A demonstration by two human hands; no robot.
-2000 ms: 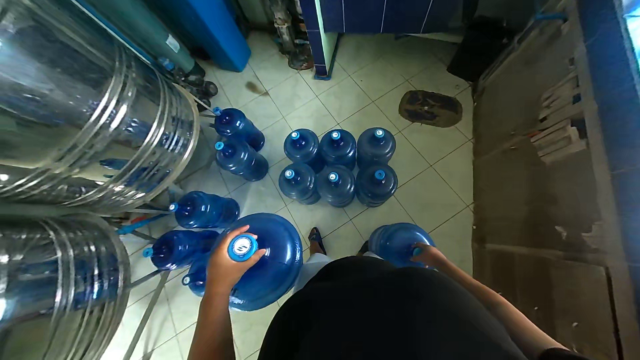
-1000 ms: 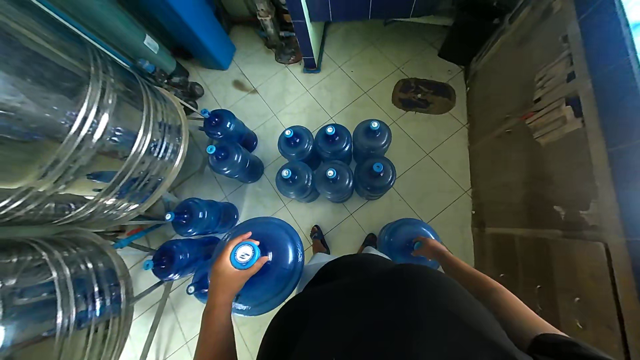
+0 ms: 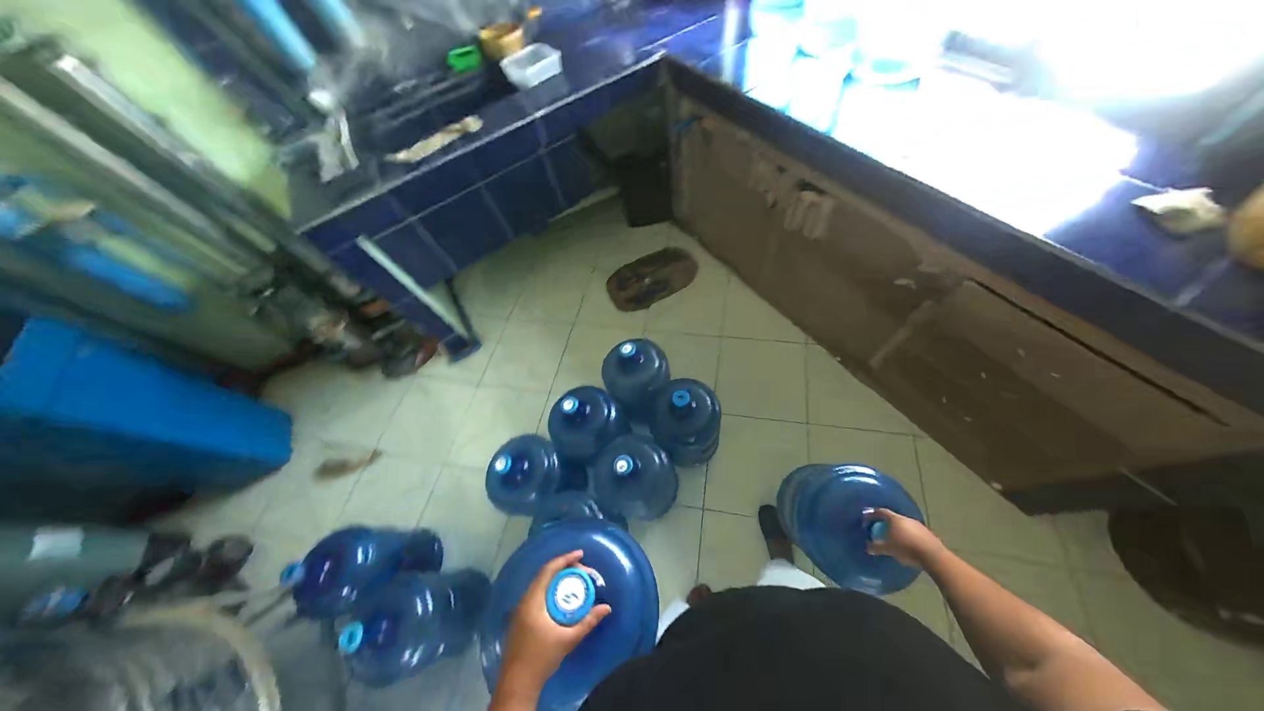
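Note:
My left hand (image 3: 548, 617) grips the capped neck of a large blue water jug (image 3: 617, 592), held upright close to the camera at lower centre. On the right, my right hand (image 3: 904, 538) is closed on the neck of a second blue water jug (image 3: 839, 504), which hangs or stands beside my foot; its base contact cannot be told. A cluster of several capped blue jugs (image 3: 637, 474) stands on the tiled floor just ahead of the left-hand jug. Farther left, two more blue jugs (image 3: 395, 612) are near the bottom left, partly blurred.
A blue-tiled counter (image 3: 474, 212) runs along the back, and a counter with a brown front (image 3: 889, 306) stands at right. An oval brown mat (image 3: 652, 278) lies on the pale floor tiles (image 3: 760, 375). A blue box-like object (image 3: 148, 405) is at left.
The view has swung to the right, bringing the counters into sight. Both hands keep hold of their jugs, and the left-hand jug now overlaps the near edge of the standing cluster.

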